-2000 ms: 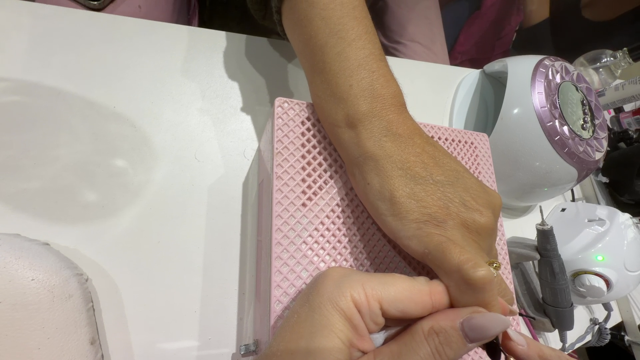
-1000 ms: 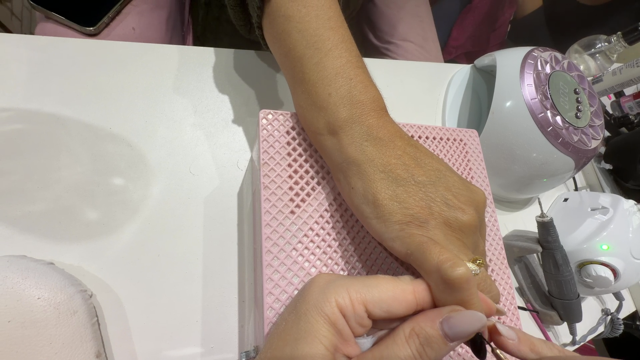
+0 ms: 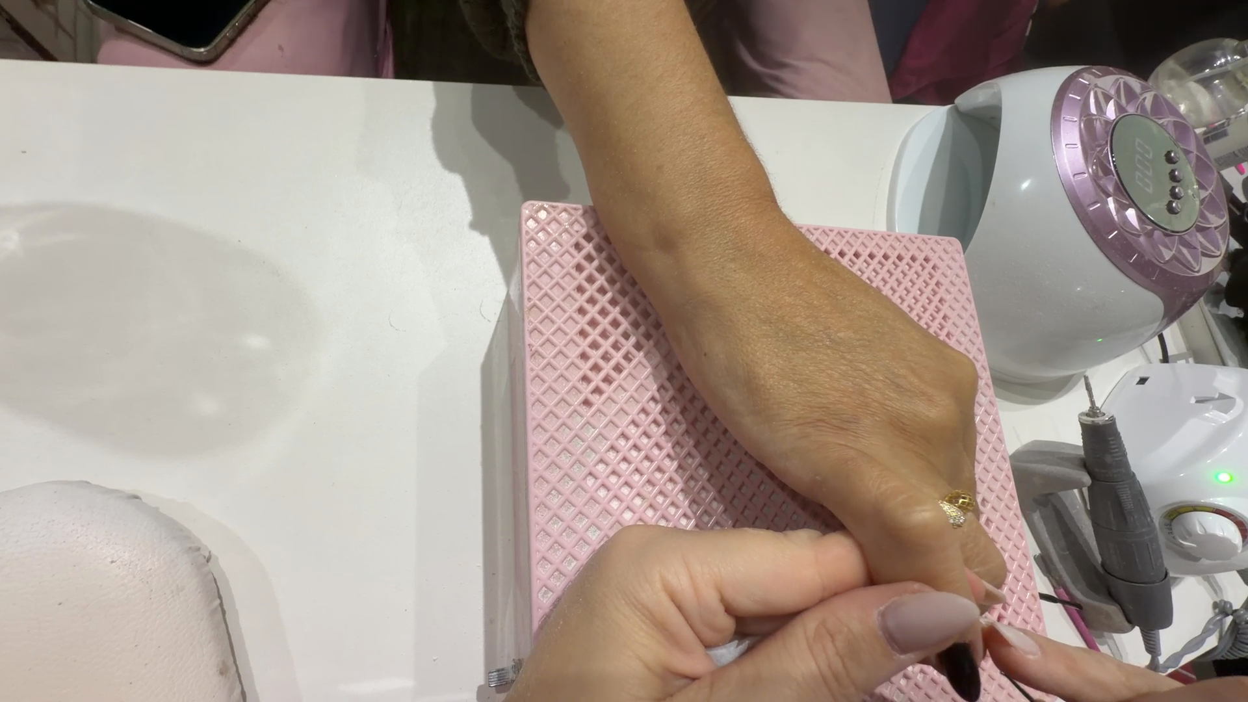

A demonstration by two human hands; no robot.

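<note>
Another person's hand [image 3: 838, 390], wearing a gold ring [image 3: 957, 508], reaches from the top across a pink lattice-topped dust collector [image 3: 604, 468]. My left hand [image 3: 731, 624] grips one of that person's fingers between thumb and forefinger, near a dark painted nail [image 3: 960, 671]. A bit of white material shows in my left palm. At the lower right edge, my right hand [image 3: 1082, 668] has a fingertip close to the held finger. A thin dark tool shaft shows below my right fingertips; most of it and of that hand is out of frame.
A white and pink nail lamp [image 3: 1053, 224] stands at the right. Below it are an electric nail drill handpiece [image 3: 1123, 517] in a grey holder and its control unit [image 3: 1194, 458] with a green light. A padded white rest [image 3: 97, 595] lies lower left; a phone [image 3: 185, 19] is beyond the table edge.
The other person's hand stays held by my left hand, and the dark nail now shows below my left thumb. The view has shifted slightly.
</note>
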